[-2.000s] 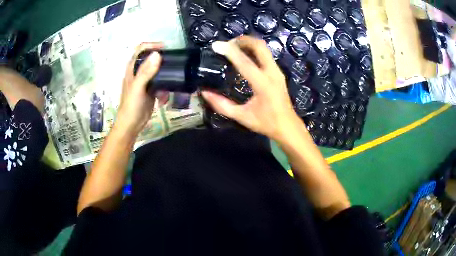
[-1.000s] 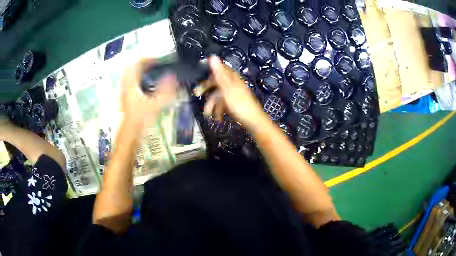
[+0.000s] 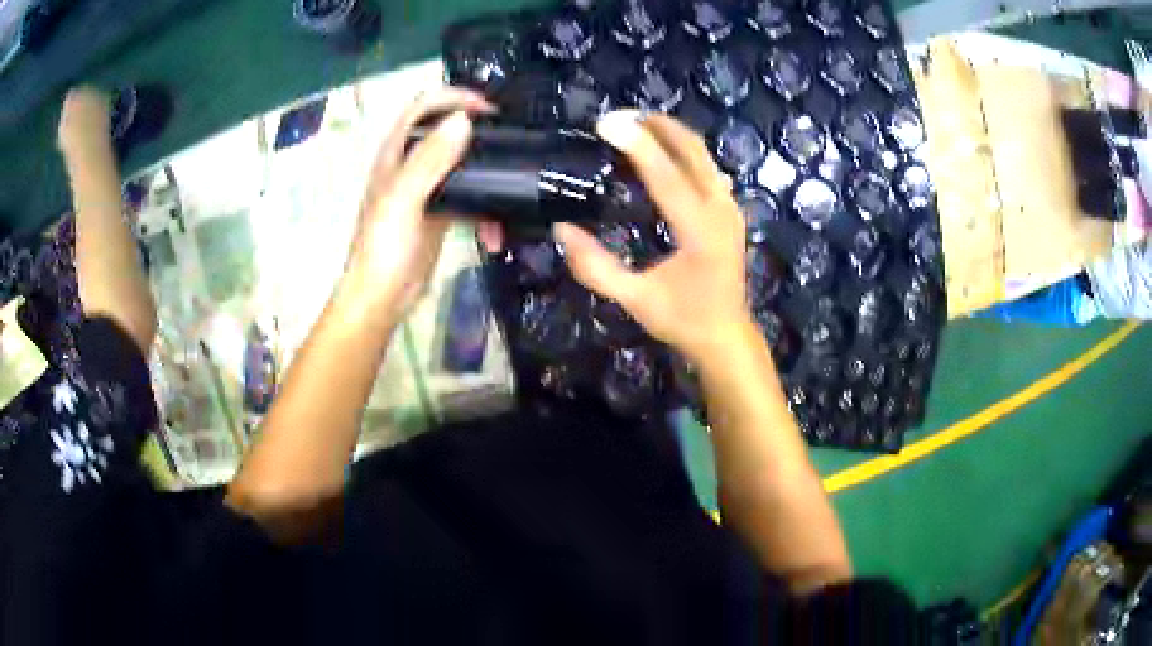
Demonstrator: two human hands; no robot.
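Note:
A glossy black cylindrical housing (image 3: 499, 170) is held sideways above the worktop, over the left edge of the black blister tray (image 3: 834, 284). My left hand (image 3: 411, 202) grips its left end, thumb on top and fingers beneath. My right hand (image 3: 682, 234) is at its right end, thumb below and fingers above, around the glossier end portion. Whether that end is a separate cap cannot be told. The tray has rows of round pockets and lies to the right, partly behind my right hand.
Printed sheets (image 3: 303, 240) cover the worktop at left. The green conveyor (image 3: 240, 63) runs beyond, with a black unit (image 3: 326, 15) on it. Another person's arm (image 3: 108, 240) reaches over the belt at left. Cardboard (image 3: 1030, 177), a plastic bag (image 3: 1118, 271) and a blue crate (image 3: 1068, 568) are at right.
My hands have moved slightly right, and my right hand has opened wider around the housing's right end. The other person's arm has reached forward to the belt. The tray appears shifted in view.

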